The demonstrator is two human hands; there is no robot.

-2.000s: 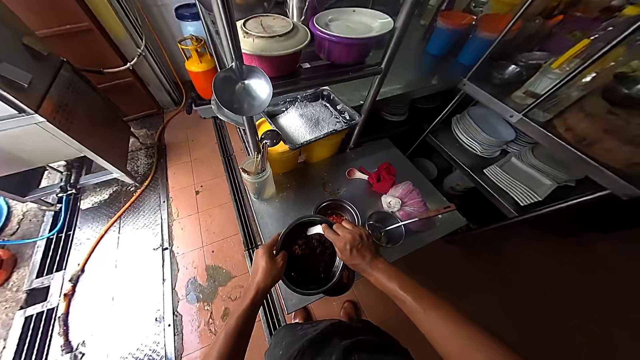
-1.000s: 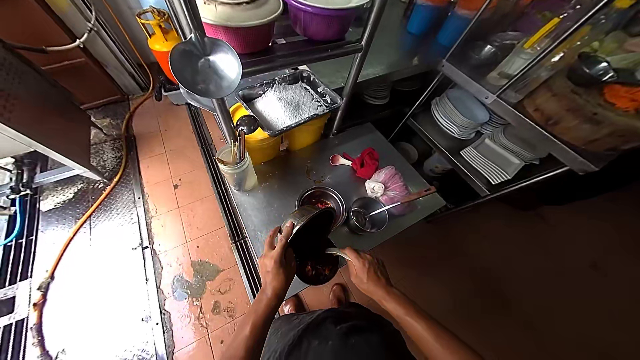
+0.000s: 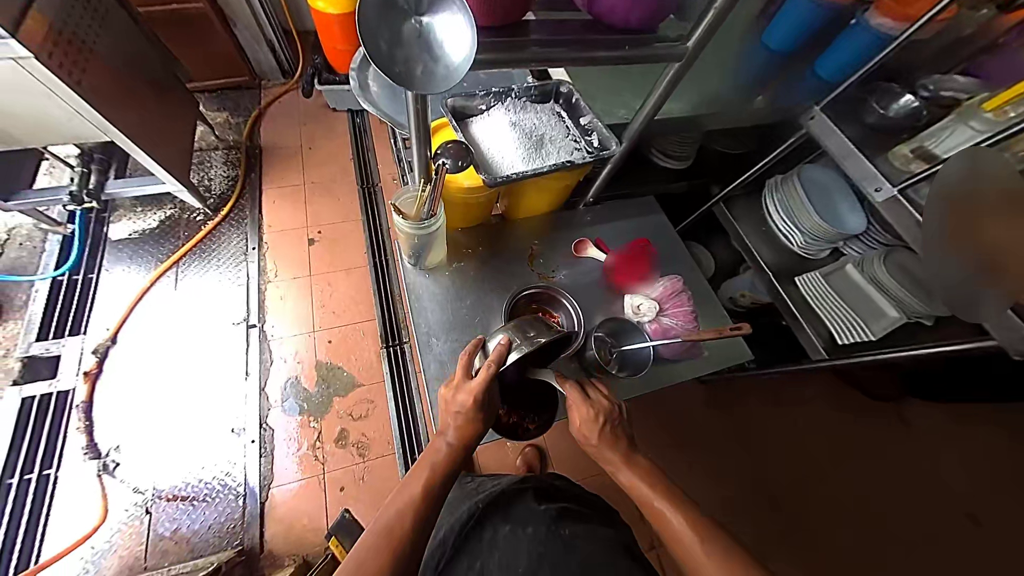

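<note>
My left hand (image 3: 470, 400) grips a small metal bowl (image 3: 524, 338) and holds it tilted over a dark pot (image 3: 524, 412) with reddish-brown contents. In my right hand (image 3: 594, 416) is a pale-handled utensil (image 3: 548, 378); its far end is hidden inside the dark pot or bowl. Just beyond the tilted bowl, a steel bowl (image 3: 578, 308) with reddish food stands on the metal table (image 3: 496, 264). To its right is a metal pot (image 3: 616, 370) with a wooden-handled utensil (image 3: 724, 333) lying across it. A pink plastic bag (image 3: 676, 308), tied in white, lies beside that pot.
A red cloth or bag (image 3: 630, 264) and a pinkish spoon (image 3: 586, 249) lie farther back. A utensil jar (image 3: 422, 240) stands at the left edge, near yellow buckets (image 3: 464, 196) under a tray of white powder (image 3: 588, 132). A large ladle (image 3: 418, 40) rises behind. Stacked plates (image 3: 816, 212) fill the right shelf.
Two seconds ago both hands were at one dark pot of sauce. Since then my left hand has come to hold a tilted metal bowl above the dark pot, and my right hand has moved to its right side.
</note>
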